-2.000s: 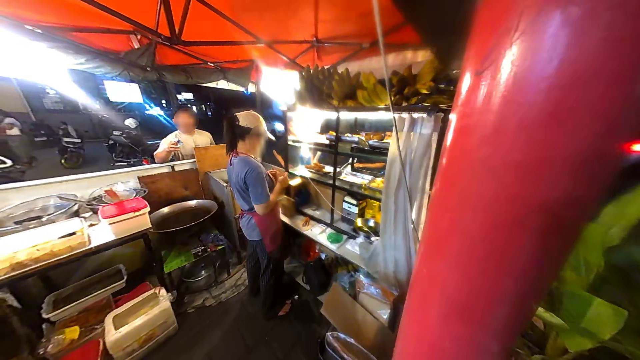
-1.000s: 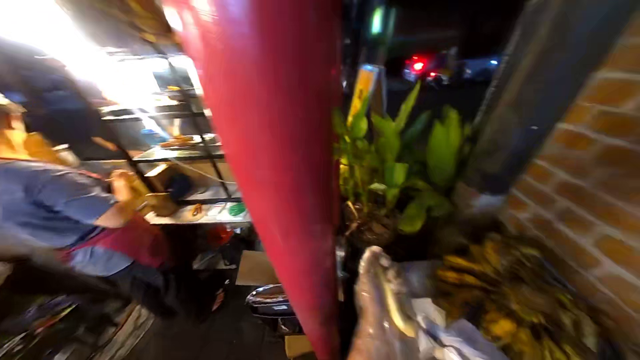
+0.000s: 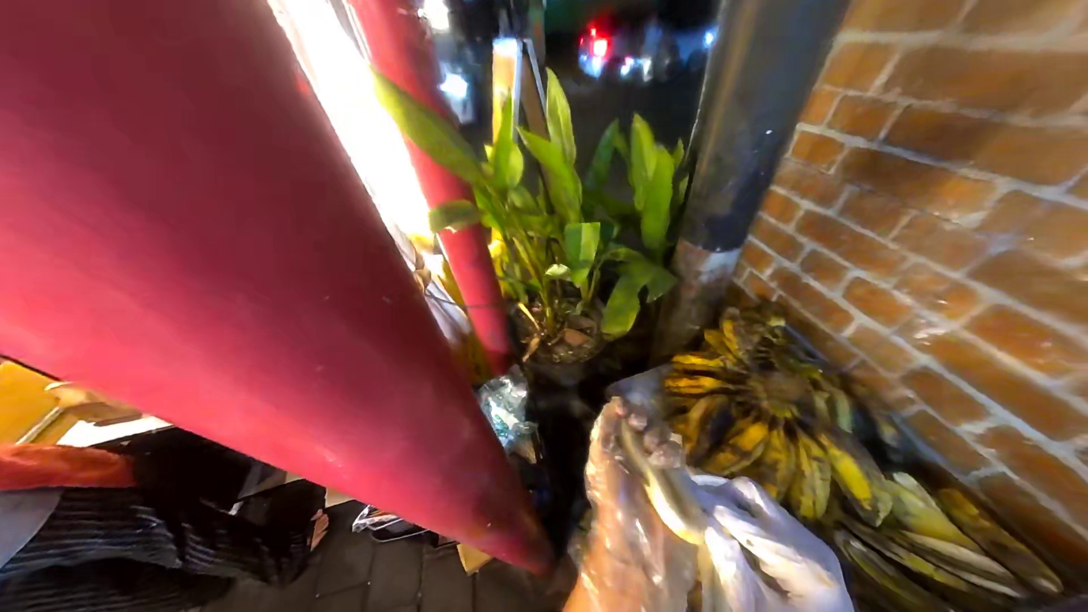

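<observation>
My left hand, in a clear plastic glove, is at the lower centre of the head view. Its fingers are curled around a pale yellow banana, which slants down to the right. Against the banana's lower end is my right hand, in what looks like a white glove, with its fingers bent; blur hides their exact grip. Large bunches of yellow and blackened bananas lie just beyond and to the right of my hands.
A thick red pole crosses the left side. Leafy green plants stand ahead beside a dark post. A brick wall bounds the right. At lower left, a person's dark clothing shows above the paved floor.
The view has swung far right, from the stall and a person in an apron to the plants, bananas and wall. My hands, unseen two seconds ago, are now in view with a banana.
</observation>
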